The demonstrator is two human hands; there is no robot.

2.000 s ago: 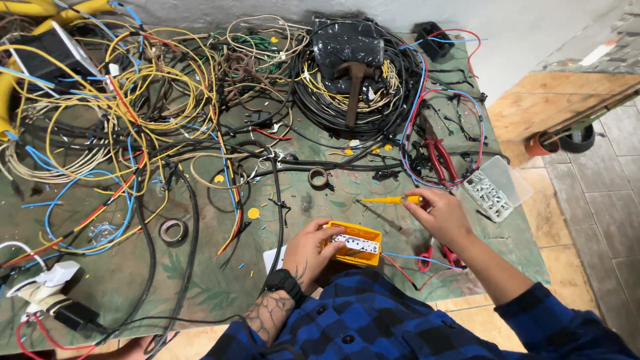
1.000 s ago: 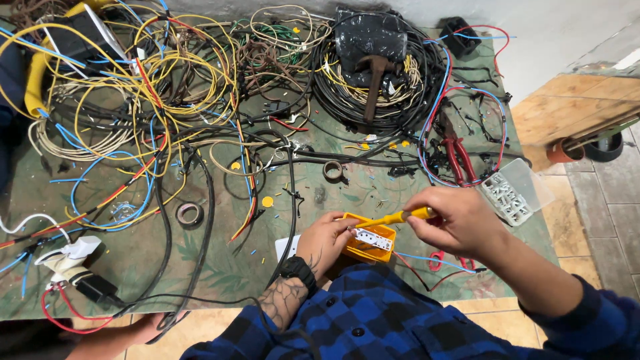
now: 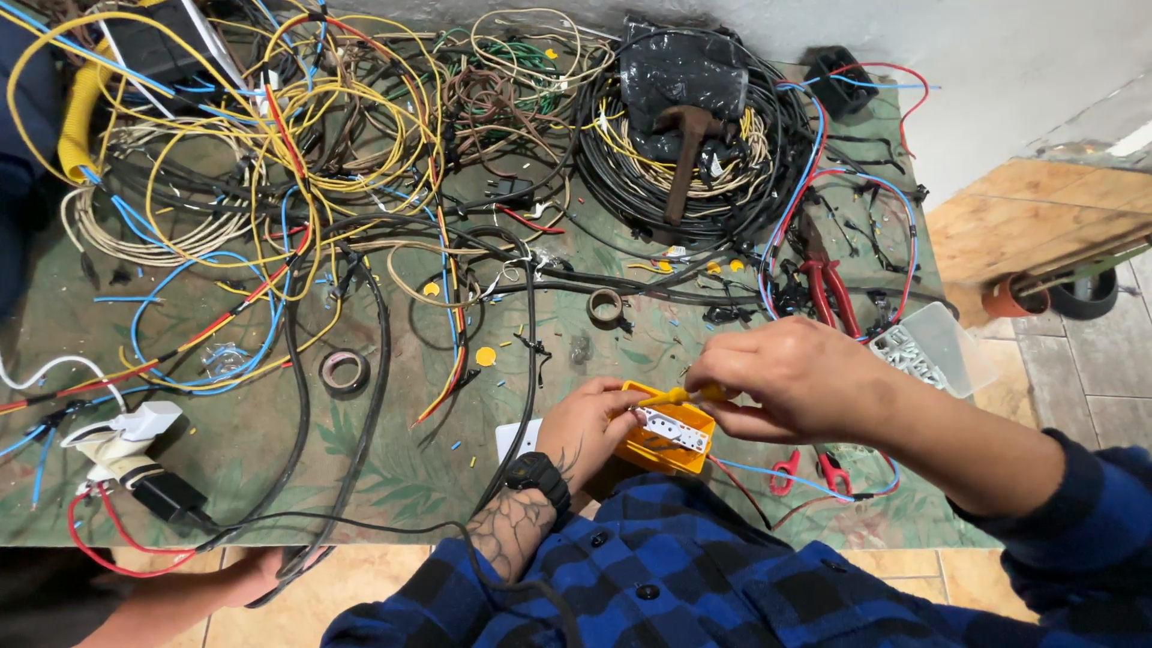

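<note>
My left hand (image 3: 585, 432) grips the left side of a yellow plastic electrical box (image 3: 668, 462) near the table's front edge. Across the opening of the box lies a white socket module (image 3: 673, 429). My right hand (image 3: 774, 382) holds a yellow screwdriver (image 3: 675, 397) slanted over the box, its tip close to my left fingers and the module's left end; whether it touches a screw is hidden. Red and blue wires (image 3: 792, 470) run out to the right of the box. A white plate (image 3: 517, 441) lies partly under a black cable, left of my left hand.
Tangled yellow and blue wires (image 3: 360, 162) cover the left. A hammer (image 3: 688, 162) rests on a black cable coil (image 3: 603, 193). Red-handled pliers (image 3: 832, 292), a clear box of screws (image 3: 918, 355), tape rolls (image 3: 345, 372) and a plug adapter (image 3: 126, 445) surround the work. Another person's limb (image 3: 198, 594) shows lower left.
My right hand has brought the screwdriver from beside the yellow box to above it, near my left fingers. My left hand stays on the box.
</note>
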